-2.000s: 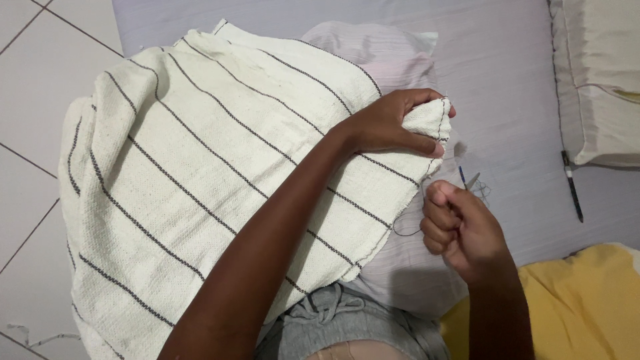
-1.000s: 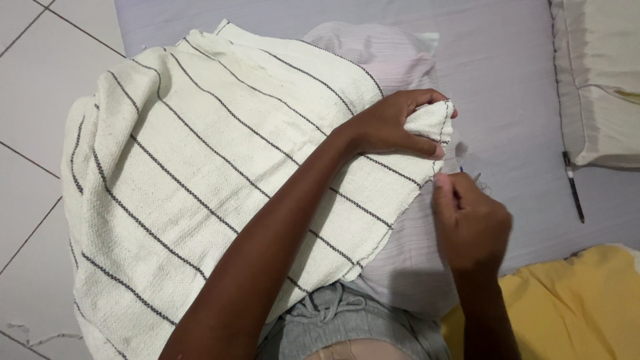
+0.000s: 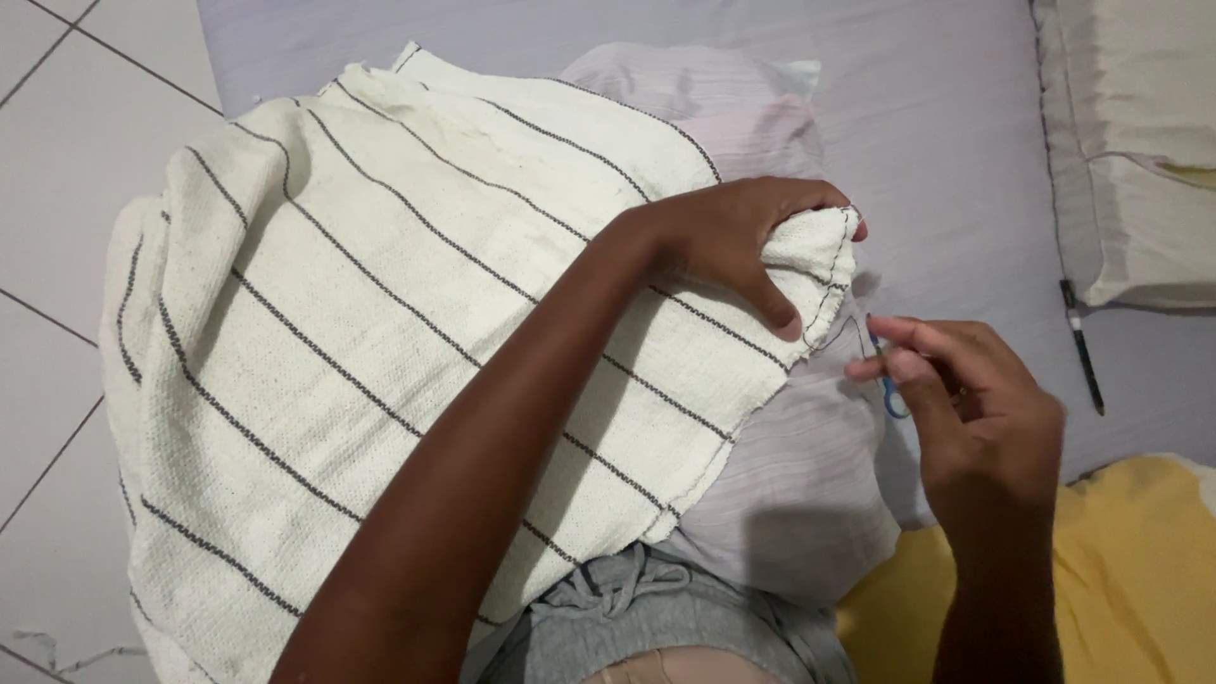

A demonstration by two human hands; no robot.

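A white woven cloth with dark stripes (image 3: pixel 380 304) lies spread over my lap. My left hand (image 3: pixel 741 247) grips its folded edge at the right, thumb below and fingers above, where dark stitching runs along the hem. Just right of that edge is my right hand (image 3: pixel 978 380), index finger and thumb close together; a dark thread (image 3: pixel 841 337) runs from the hem towards it. Whether a needle sits between its fingertips cannot be made out. Behind those fingers, a blue-handled pair of scissors (image 3: pixel 893 397) shows in part, lying on the bedding.
Pale pink fabric (image 3: pixel 807 475) lies beneath the cloth on a lilac bedsheet (image 3: pixel 950 142). A black pen-like stick (image 3: pixel 1085 351) lies at the right, beside a cream cushion or folded fabric (image 3: pixel 1149 228). Yellow fabric (image 3: pixel 1130 570) is at lower right; tiled floor (image 3: pixel 85 171) shows at left.
From being curled near the hem, my right hand has moved slightly right, its fingers now more extended, and the blue scissor handle shows. My left hand keeps its hold on the cloth.
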